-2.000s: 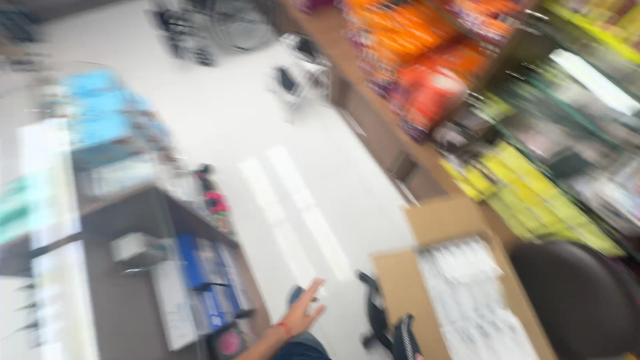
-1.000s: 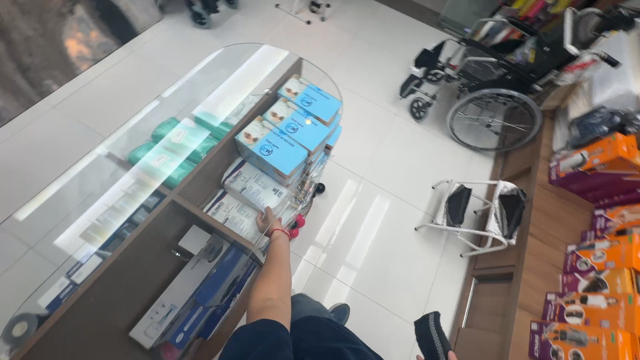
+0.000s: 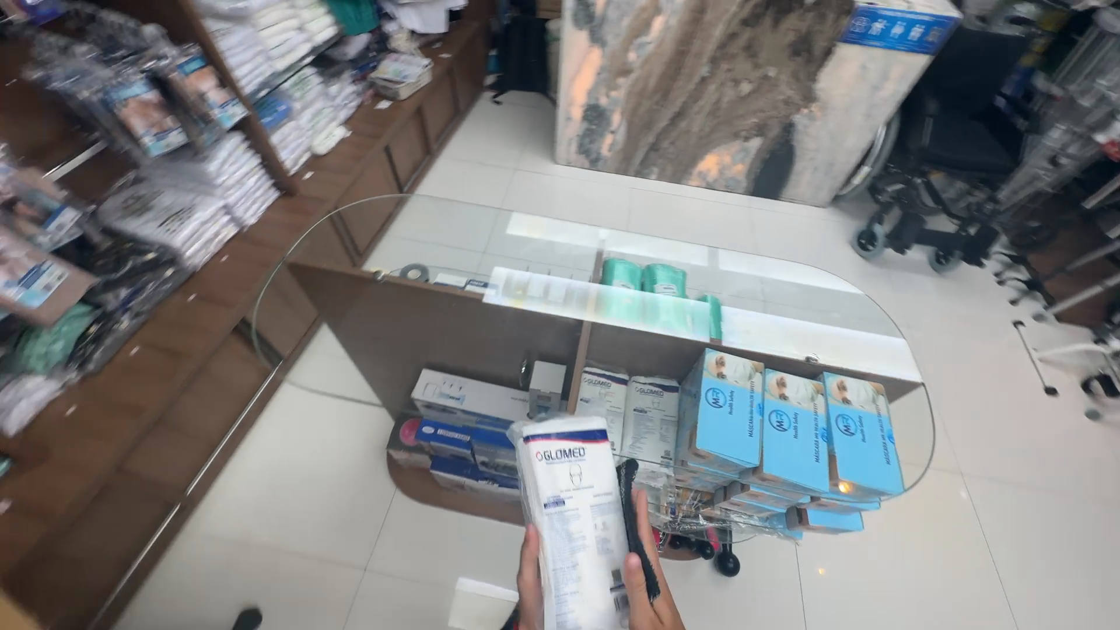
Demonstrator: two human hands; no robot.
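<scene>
At the bottom middle, my left hand [image 3: 530,573] grips the left edge of a white plastic-wrapped Glomed package [image 3: 573,525]. The package is held upright and bears printed writing. My right hand [image 3: 649,569] holds its right side, with a black fabric item [image 3: 636,529] between the fingers and the package. Just beyond, similar white packages [image 3: 652,411] stand in the display unit beside stacked blue mask boxes [image 3: 794,429]. The fingertips of my left hand are partly hidden behind the package.
A glass-topped display counter [image 3: 437,241] spans the middle, with green rolls [image 3: 663,280] in it. Wooden shelving [image 3: 166,302] with packaged goods runs along the left. A marble-patterned counter [image 3: 700,96] stands behind, a black wheelchair [image 3: 949,149] at the right.
The view has swung round to the counter's other surroundings. One second ago my left hand was at the white packages on the shelf; now both hands hold one in front of me.
</scene>
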